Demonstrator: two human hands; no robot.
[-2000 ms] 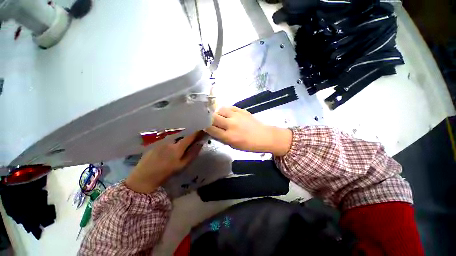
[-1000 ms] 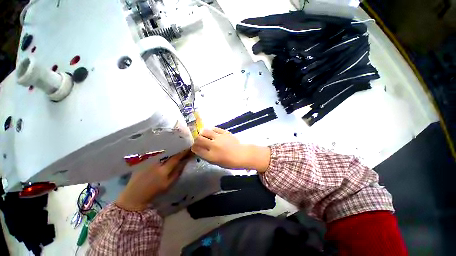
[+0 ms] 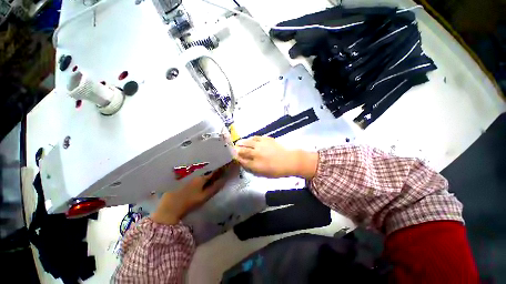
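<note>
The white sewing machine head (image 3: 138, 144) covers the left and centre. My right hand (image 3: 263, 156) is at the yellow guard (image 3: 233, 133) by the needle area, fingers bent together at the work. My left hand (image 3: 194, 194) is partly under the head, its fingertips hidden, with a dark piece at its fingers. A black zipper strip (image 3: 291, 123) with a pale line lies on the metal bed behind my right hand. Black fabric pieces (image 3: 283, 222) lie flat in front of my body.
A heap of black zippers (image 3: 372, 61) lies at the upper right. A black fabric pile (image 3: 61, 244) is at the lower left, with a thin cord loop (image 3: 128, 221) beside it. A red disc (image 3: 86, 207) is on the head's near end.
The camera view has shifted, showing more of the machine's top. Both hands remain at the needle area, with little visible movement relative to the machine.
</note>
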